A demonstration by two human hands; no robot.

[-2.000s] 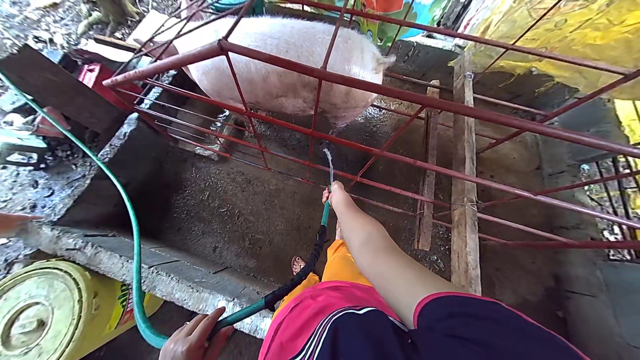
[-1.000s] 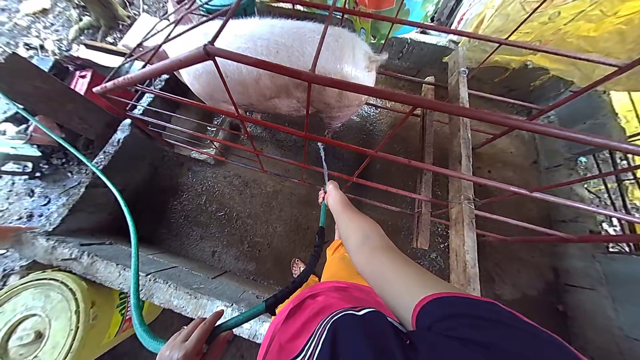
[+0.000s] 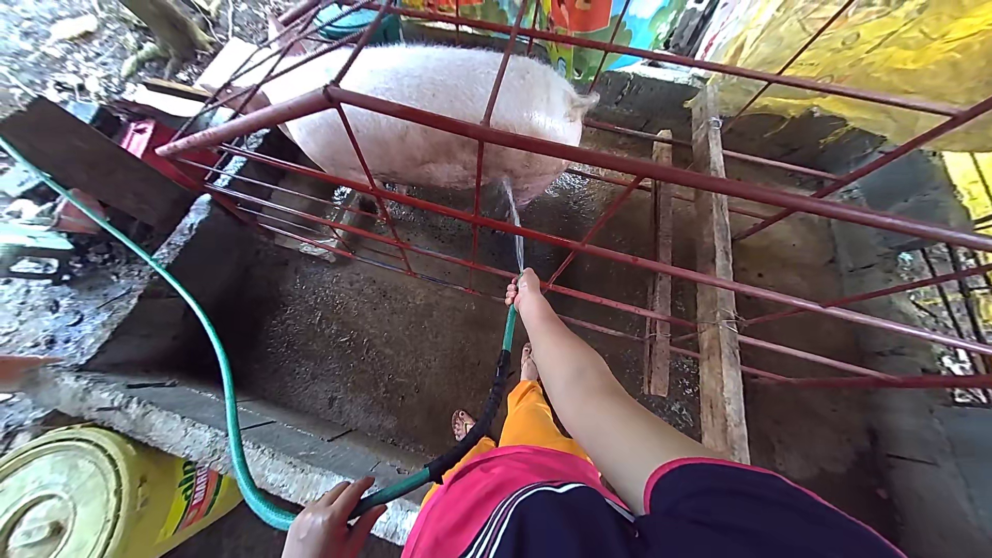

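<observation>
My right hand (image 3: 525, 290) is closed around the end of a green garden hose (image 3: 222, 364), at the red metal bars of a pen. A narrow stream of water (image 3: 516, 225) runs from the hose end toward the lower side of a pale pig (image 3: 434, 116), which stands behind the bars. At the bottom, my left hand (image 3: 332, 519) grips the same hose lower down, near the concrete wall. Dark wrapping (image 3: 484, 418) covers the stretch of hose between my hands.
Red metal bars (image 3: 620, 163) cross the view. Upright wooden boards (image 3: 717, 294) are tied to them at the right. A rough concrete wall (image 3: 178, 426) runs along the left, beside a yellow lidded bucket (image 3: 70, 496). The dark floor (image 3: 356, 341) looks wet.
The water stream has shifted a little along the pig's side as the view moved slightly. Both hands keep hold of the hose.
</observation>
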